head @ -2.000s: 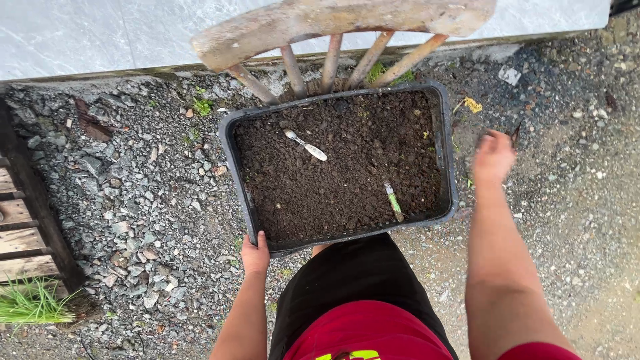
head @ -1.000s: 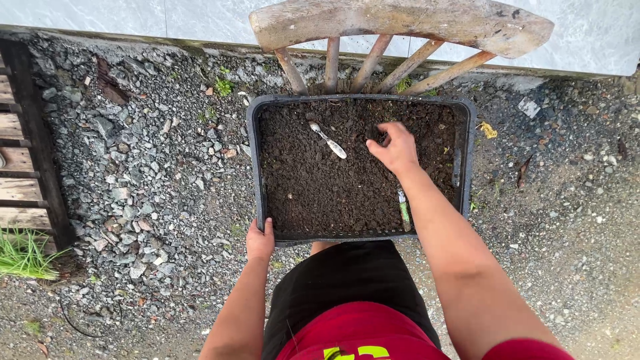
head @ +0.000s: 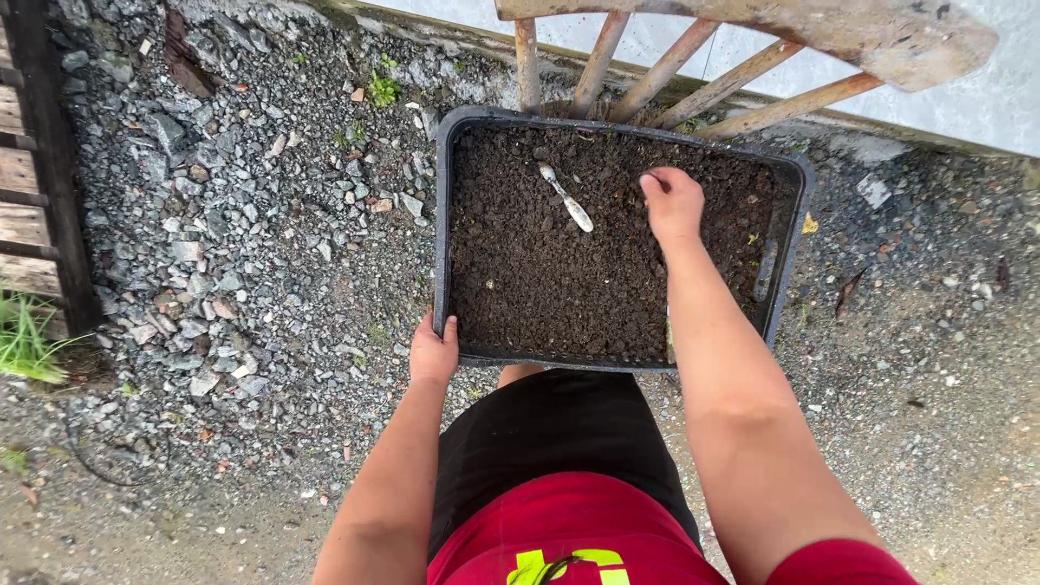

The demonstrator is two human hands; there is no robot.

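Note:
A black plastic tray filled with dark soil rests against my legs, below the chair back. My left hand grips the tray's near left corner, thumb over the rim. Over the right half of the soil is my right hand, fingers curled together at the surface; whether something small is between them cannot be told. A dirty white spoon-like tool lies on the soil left of that hand. My right forearm mostly hides a thin green-labelled item near the tray's front edge.
A worn wooden chair back with spindles rises behind the tray, beside a pale tiled ledge. Gravel surrounds the tray. At far left stand a wooden pallet and a clump of grass.
My right hand has come from outside the tray's right side to over the soil, and its fingers have drawn together. My left hand still holds the tray's corner.

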